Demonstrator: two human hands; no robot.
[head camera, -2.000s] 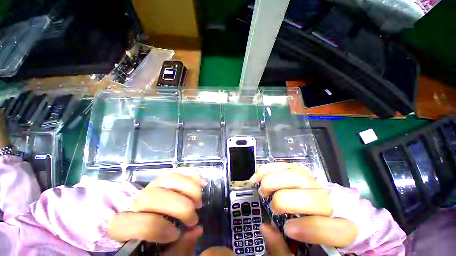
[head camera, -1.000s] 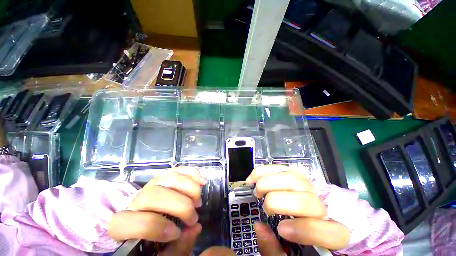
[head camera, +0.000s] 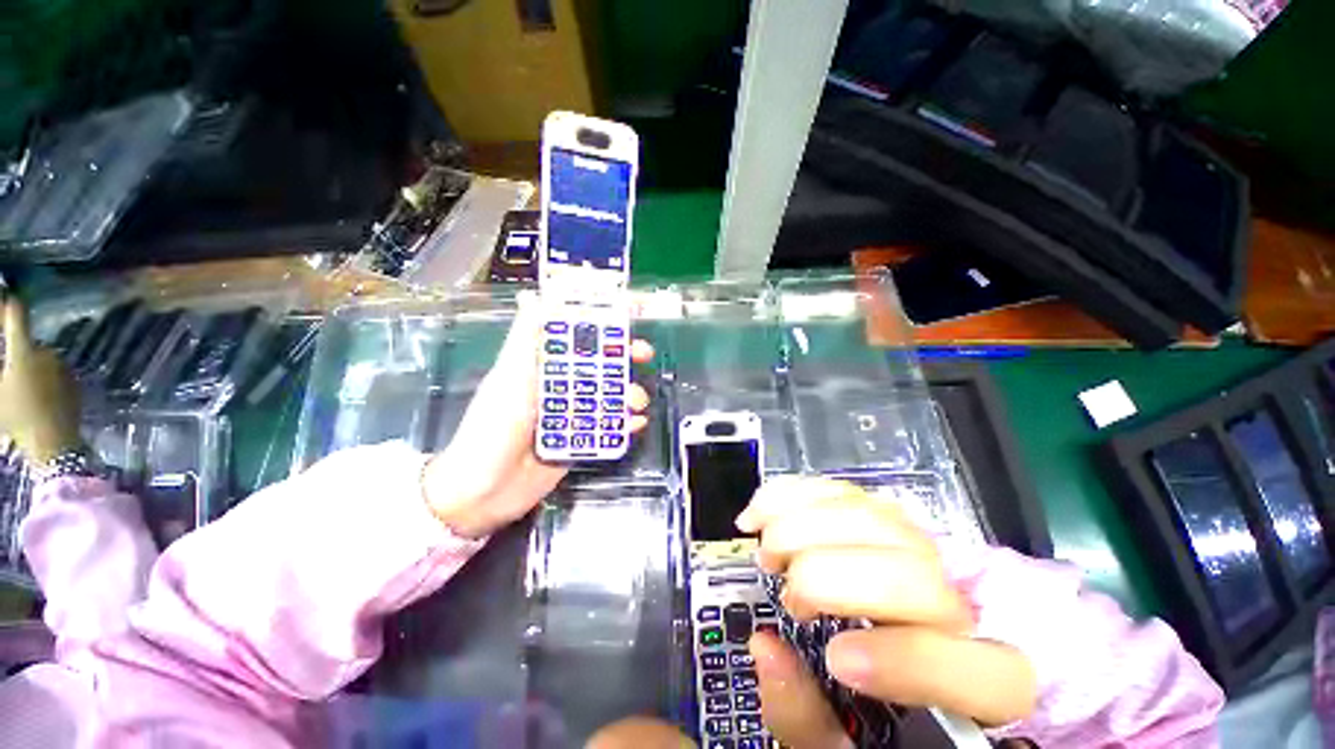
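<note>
My left hand holds an open flip phone upright over the clear blister tray. Its main display is lit blue with white text and its keypad faces me. My right hand is at the lower right of centre, fingers curled, holding at its edge a second open flip phone. That phone's display is dark, and its lower end is cut off by the frame. A fingertip at the bottom edge is cut off; I cannot tell whose hand it is.
A black phone tray stands at right, with a white paper slip beside it. A closed flip phone sits behind the clear tray. Phone-filled trays and another person's arm are at left. A metal upright stands behind.
My left hand has moved up and forward from low in front and now shows an open phone with a lit display. My right hand and its phone have barely shifted.
</note>
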